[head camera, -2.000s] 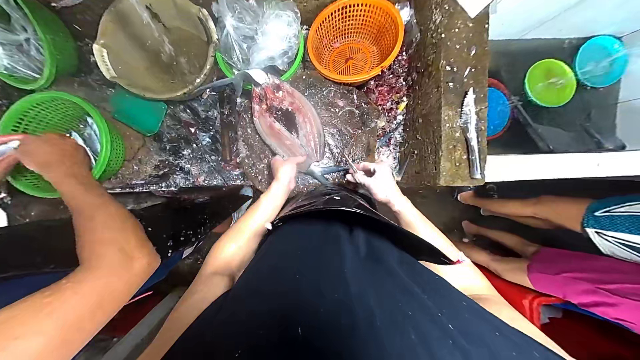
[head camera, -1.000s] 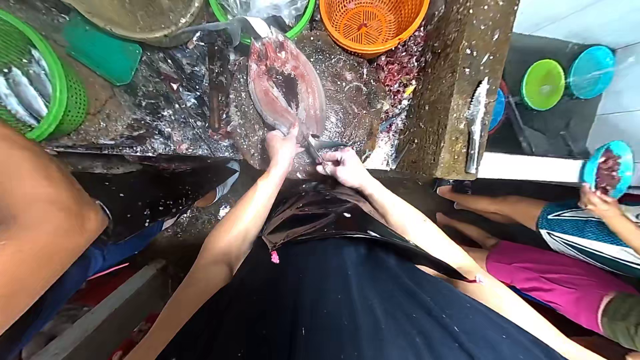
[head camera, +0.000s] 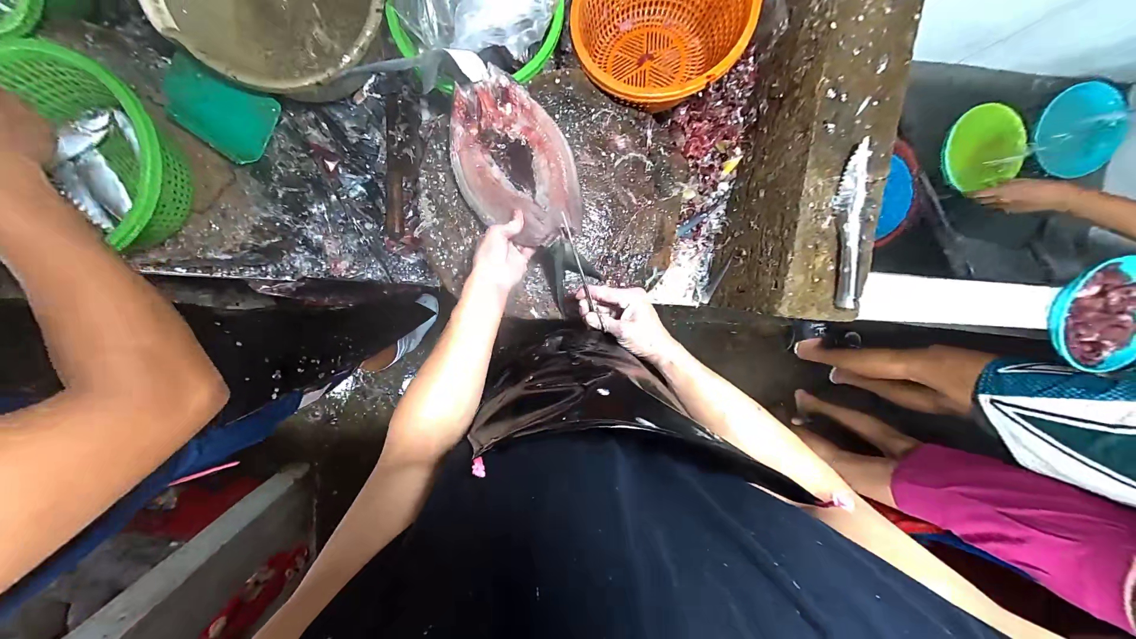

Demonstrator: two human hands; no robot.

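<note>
A large fish (head camera: 557, 169), split and spread open, lies on the wet work surface (head camera: 621, 169) with its tail toward me. My left hand (head camera: 501, 257) grips the fish's flesh near the tail end, thumb on top. In my right hand (head camera: 626, 319) is a thin blade, likely a knife (head camera: 581, 266), whose narrow length runs up to the fish beside the tail. The dark tail fin (head camera: 557, 271) lies between my two hands. How my right fingers wrap the handle is partly hidden.
Behind the fish stand an orange plastic basket (head camera: 661, 89) and a green basket with plastic bags (head camera: 541, 58). A green basket of fish (head camera: 160, 177) is at left, near a co-worker's arm (head camera: 106, 311). Fish scraps (head camera: 710, 133) line the right; a serrated tool (head camera: 852, 231) rests on the ledge.
My hands stay at the tail end of the fish. The co-worker's arm at left has shifted. At right, a hand now reaches to the lime-green basin, and a blue bowl of meat absent two seconds ago is in view.
</note>
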